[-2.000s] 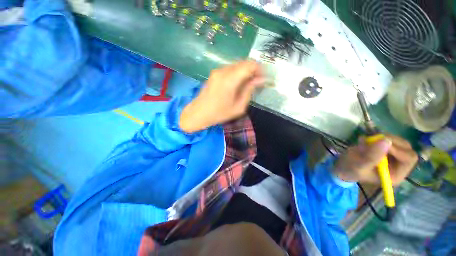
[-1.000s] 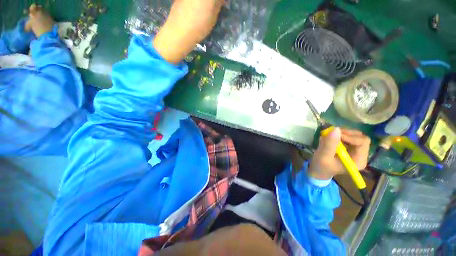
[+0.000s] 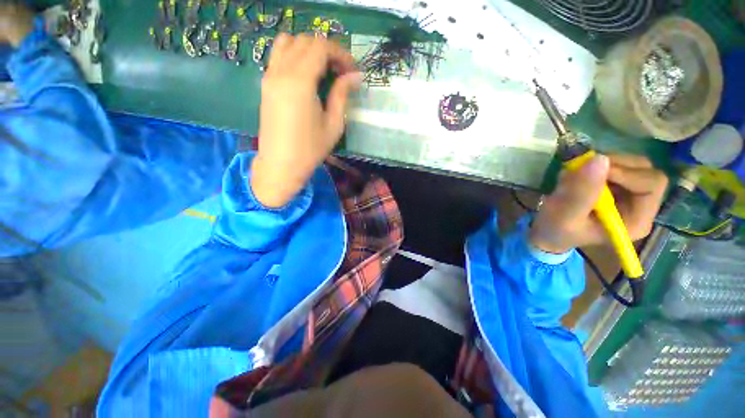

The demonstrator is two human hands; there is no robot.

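Observation:
A round dark circuit board (image 3: 457, 111) lies on the pale work sheet (image 3: 408, 122). A loose pile of short black wires (image 3: 400, 55) lies at the sheet's back left. My right hand (image 3: 604, 200) holds the yellow soldering iron (image 3: 614, 224), its metal tip over the edge of the white perforated strip. My left hand (image 3: 298, 110) is over the sheet's left end, near the rows of small curved assemblies (image 3: 233, 47). Its fingers are bent and slightly blurred; I cannot tell if it holds anything.
A beige tape roll (image 3: 608, 90) with silvery bits stands at the right. The white perforated strip (image 3: 523, 49) lies behind the sheet, a fan guard (image 3: 604, 10) at the top. Component trays (image 3: 670, 367) are at lower right. Another person's blue sleeve (image 3: 61, 106) is at left.
My left hand has come back from the clear plastic tray at the back to beside the sheet. My right hand still holds the iron. The view has shifted.

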